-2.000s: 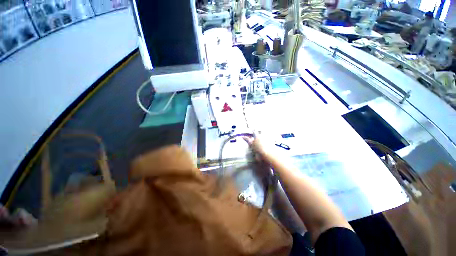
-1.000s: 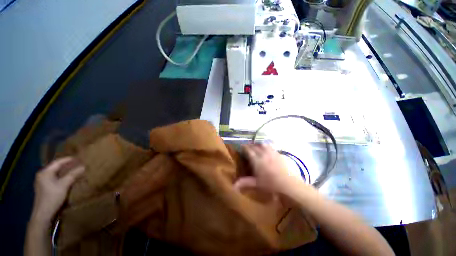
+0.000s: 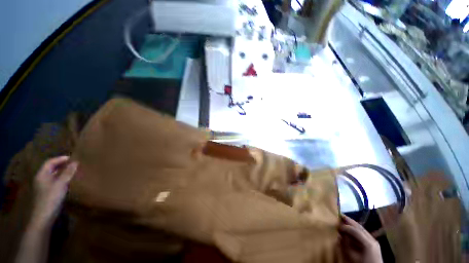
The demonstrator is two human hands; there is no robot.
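Observation:
A large tan-brown bag panel (image 3: pixel 154 154) is spread in front of me, below the sewing machine. It has a reddish-brown strip (image 3: pixel 226 151) at its upper edge and a tiny cream label (image 3: pixel 162 196) on its face. My left hand (image 3: pixel 53 177) is at the panel's left edge with fingers curled on it. My right hand (image 3: pixel 359 239) grips the panel's lower right edge, its fingertips partly behind it. Rounded brown handles (image 3: pixel 393 187) stick out at the right end. The image is blurred.
The white sewing machine head (image 3: pixel 252 61) with a red logo stands beyond the panel. Snips (image 3: pixel 293 126) and a small dark object (image 3: pixel 304 115) lie on the shiny table (image 3: pixel 313 146). Brown pieces (image 3: pixel 437 221) are at the right. A black rectangle (image 3: pixel 384 121) is on the workbench.
The panel has been turned and spread from a crumpled orange-brown bundle, its tan face now showing. My right hand moved right and down to its right edge. The handles shifted right.

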